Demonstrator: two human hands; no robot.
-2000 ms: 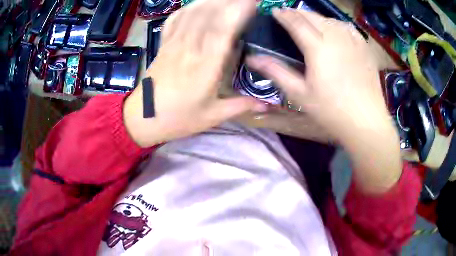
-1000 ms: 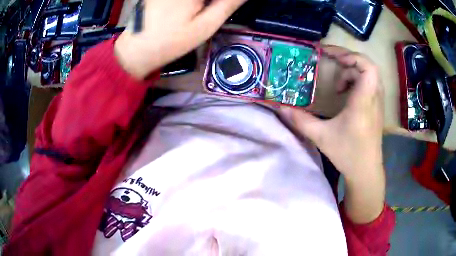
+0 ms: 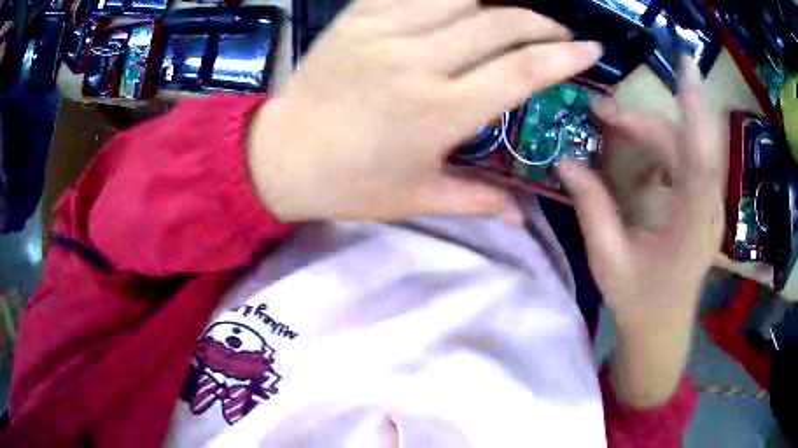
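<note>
A red front housing (image 3: 525,185) lies open side up in front of me, with a green circuit board (image 3: 547,122) on its right side and a white lead wire looping over the board. My left hand (image 3: 376,122) covers the speaker side, with thumb and fingers around that end; only the speaker's dark edge shows. My right hand (image 3: 652,184) is blurred at the right end, thumb and fingers apart near the board's corner. Whether its fingertips touch the housing is unclear.
Glossy black covers (image 3: 214,48) lie at the back left beside another red housing with a board (image 3: 133,61). More black covers (image 3: 652,26) lie behind the hands. Another red housing (image 3: 744,188) is at the right. Part of a yellow ring (image 3: 790,109) shows at the right edge.
My left hand has come down from the upper left onto the speaker end. My right hand's fingers have moved toward the board. The housing appears slightly farther right and tilted.
</note>
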